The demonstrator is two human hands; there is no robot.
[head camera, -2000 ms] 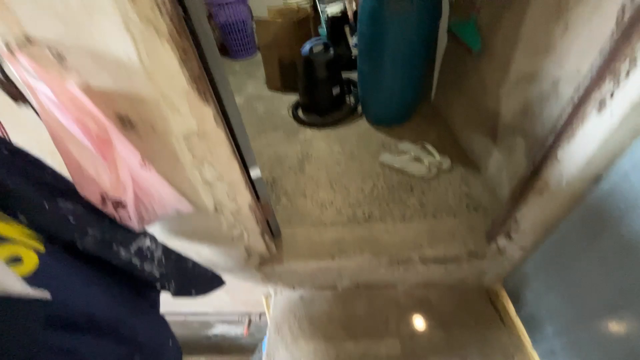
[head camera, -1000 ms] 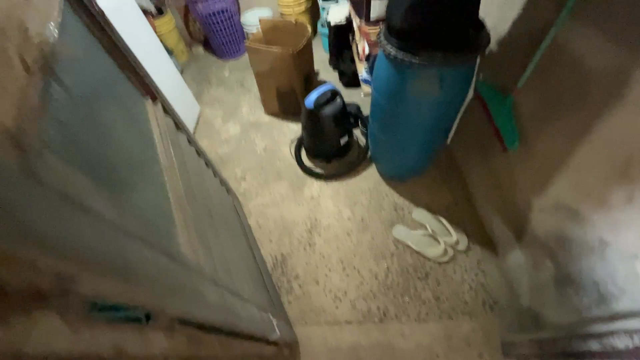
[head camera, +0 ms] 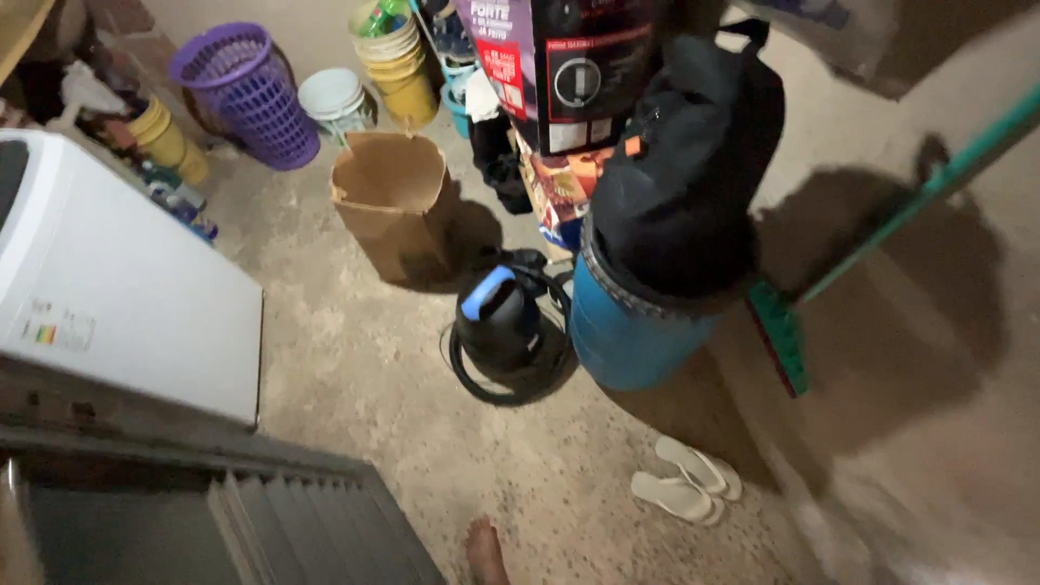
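Note:
Neither my left hand nor my right hand shows in the head view. Near the middle of the concrete floor stands a black vacuum cleaner with a blue handle, its hose curled around it. Right beside it is a blue barrel with a black backpack on top. White flip-flops lie on the floor below the barrel. An open cardboard box stands behind the vacuum cleaner. One bare foot shows at the bottom edge.
A white washing machine and a grey louvred metal door border the left side. Farther back are a purple laundry basket, a white bucket and stacked yellow buckets. A green broom leans at the right.
The view has moved forward through the doorway into the room. The hanging pink and dark cloths seen two seconds ago are out of view, and a bare foot has come into view.

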